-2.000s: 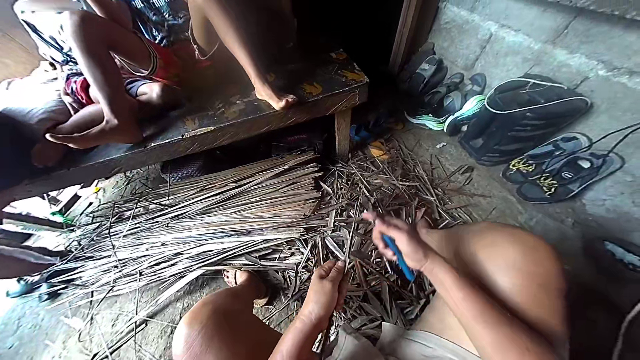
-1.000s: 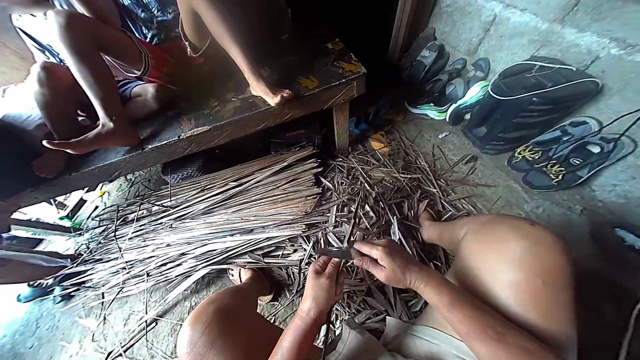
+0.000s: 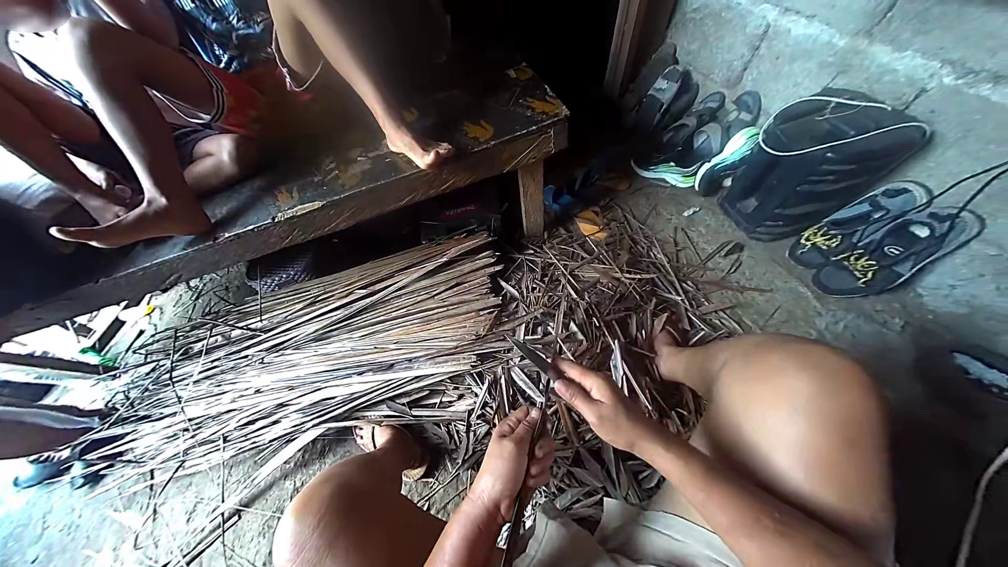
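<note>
Between my knees, my left hand (image 3: 517, 450) is closed around a thin dark strip (image 3: 516, 524) of dried leaf or stalk that runs down toward my lap. Just above and right of it, my right hand (image 3: 600, 400) grips a knife, its blade (image 3: 533, 357) pointing up and left; the handle is hidden in the fingers. The strip's upper end lies close to the blade, and whether they touch I cannot tell. Long dried strips (image 3: 378, 315) lie in a bundle on the floor beyond my left knee. Short cut scraps (image 3: 598, 291) are heaped beneath and beyond my hands.
Bare-legged people sit on a worn wooden bench (image 3: 315, 206) at the upper left. Sandals (image 3: 882, 244), a black bag (image 3: 823, 169) and more footwear (image 3: 685, 118) stand along the block wall at the right. An orange item (image 3: 591, 224) lies by the bench leg.
The knife lay across above my left hand a second ago; its blade now points up and left. Two seconds ago my right hand was farther right, with a blue handle showing.
</note>
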